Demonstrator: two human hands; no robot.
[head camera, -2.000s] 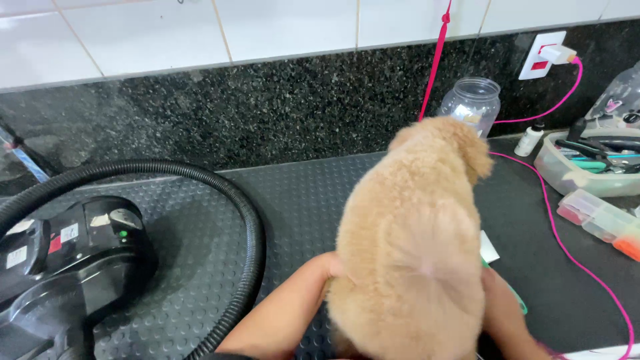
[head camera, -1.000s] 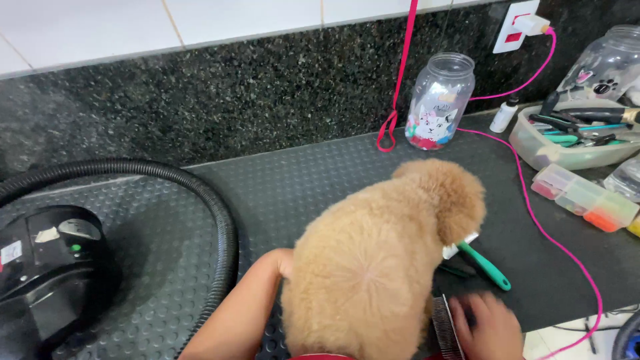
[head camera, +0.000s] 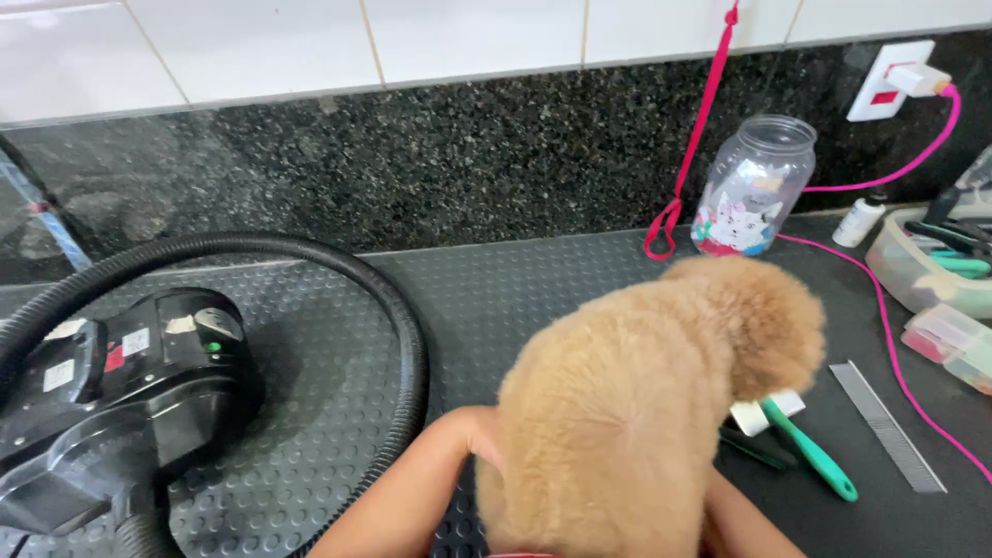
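A small apricot curly-coated dog (head camera: 612, 411) is on the black studded rubber mat (head camera: 496, 310), its back to me and its head turned to the right. My left hand (head camera: 482, 438) rests against the dog's left flank, its fingers hidden by the fur. My right forearm reaches to the dog's right side, and that hand is hidden behind the body. A slicker brush with a green handle (head camera: 814, 453) lies under the dog's head, beside a dark tool (head camera: 756, 449). Farther right lies a metal grooming comb (head camera: 887, 426).
A black pet dryer (head camera: 124, 387) with a ribbed hose (head camera: 415, 349) stands at left. Near the wall are a red leash loop (head camera: 670, 229), a clear jar (head camera: 756, 186) and a white bottle (head camera: 859, 221). A pink cable (head camera: 883, 310) runs past a tool tub (head camera: 922, 271) and a plastic case (head camera: 949, 341).
The metal comb, beside my right hand a second ago, now lies farther right on the mat. My right hand has moved left, out of sight behind the dog.
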